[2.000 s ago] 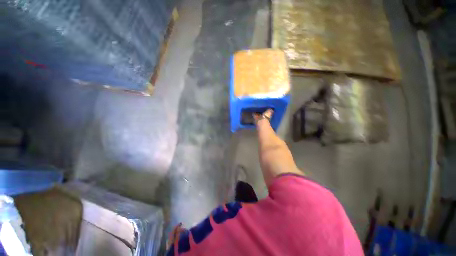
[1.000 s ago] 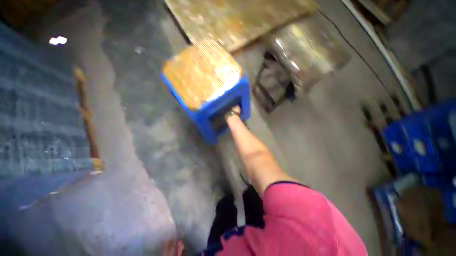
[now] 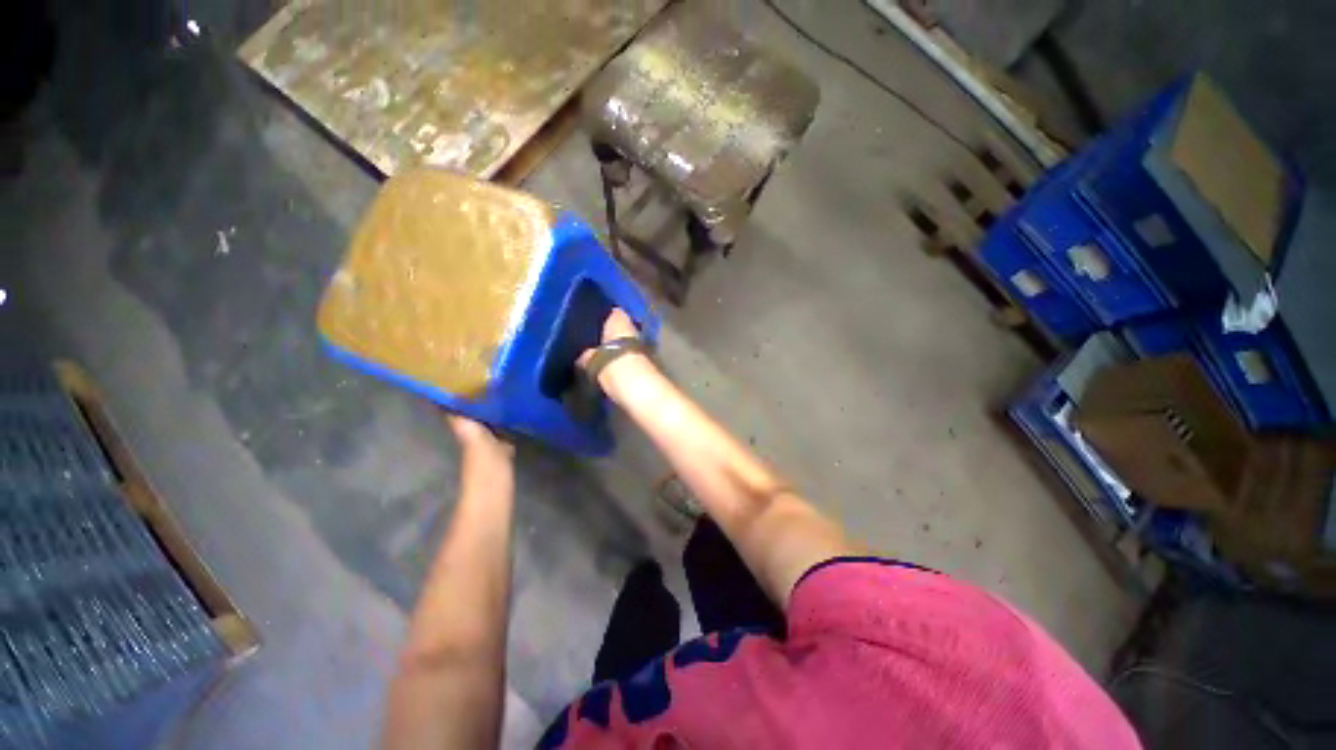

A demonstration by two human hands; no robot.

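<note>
A blue plastic stool (image 3: 536,366) with a tan board (image 3: 435,281) on top is held in front of me, tilted, with its seat toward the left. My right hand (image 3: 613,343) reaches into the opening in its side and grips it there; the fingertips are partly hidden. My left hand (image 3: 476,434) is at the lower edge of the seat, with its fingers hidden under the stool.
A wrapped stool (image 3: 706,112) with dark legs stands beyond, beside the plywood-topped platform (image 3: 440,81). Blue crates (image 3: 1092,264) and an open cardboard box (image 3: 1165,425) are at the right. A grey-blue slatted stack (image 3: 88,572) is at the lower left.
My left hand has come up to the stool's seat edge. The stool has moved left and turned in view. The view has swung right, showing more of the blue crates and box.
</note>
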